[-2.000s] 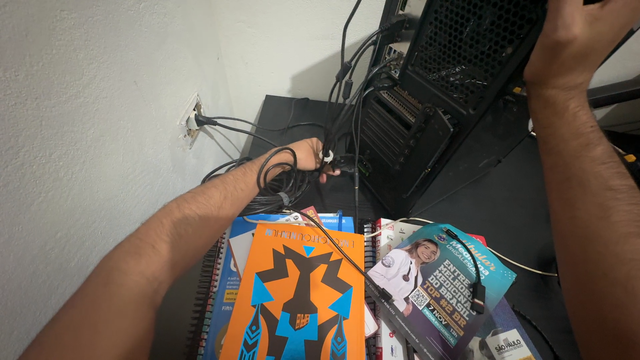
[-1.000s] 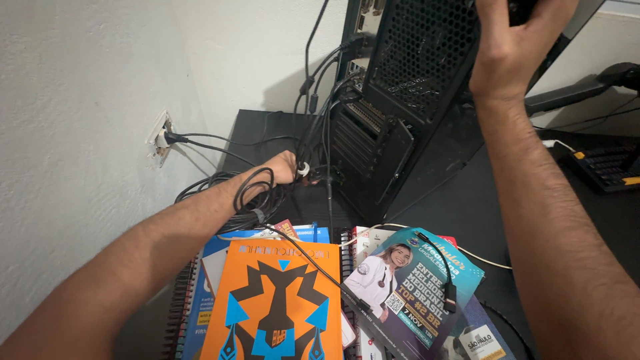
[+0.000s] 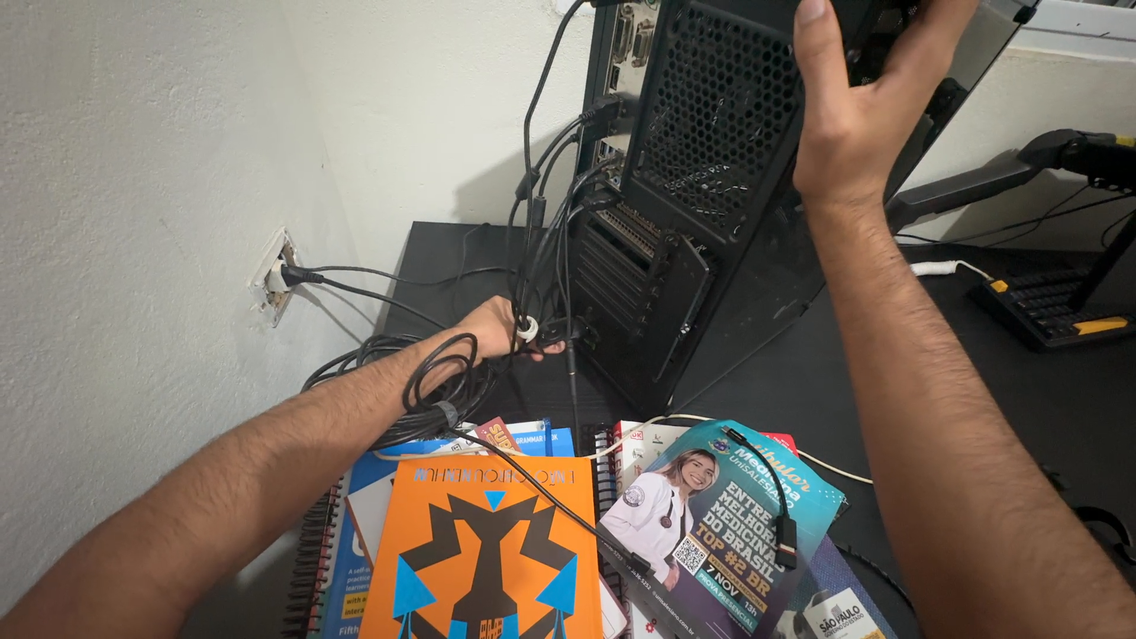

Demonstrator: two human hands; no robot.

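Note:
A black desktop computer tower [image 3: 710,177] stands with its ported back side towards me. My right hand [image 3: 861,106] is spread against the tower's upper side, thumb near the vented back; some fingertips are cut off by the frame. Low beside the tower, my left hand [image 3: 510,333] is among black cables that hang from the ports, close to a black plug [image 3: 568,331] at the tower's foot. A white ring [image 3: 527,329] sits around the bundle at this hand. The cables partly hide its fingers, so its grip is unclear. Coiled black cables [image 3: 444,399] lie across my left wrist.
A wall outlet [image 3: 277,277] with a black plug is at left. Spiral-bound books, an orange book [image 3: 488,550] and a printed flyer [image 3: 728,524] lie in front, crossed by a short cable [image 3: 768,479]. A keyboard [image 3: 1056,297] and a monitor arm [image 3: 985,182] are at right.
The view has shifted somewhat. My left hand stays low among the cables and my right hand stays on the tower's upper side; nothing has plainly been taken or let go.

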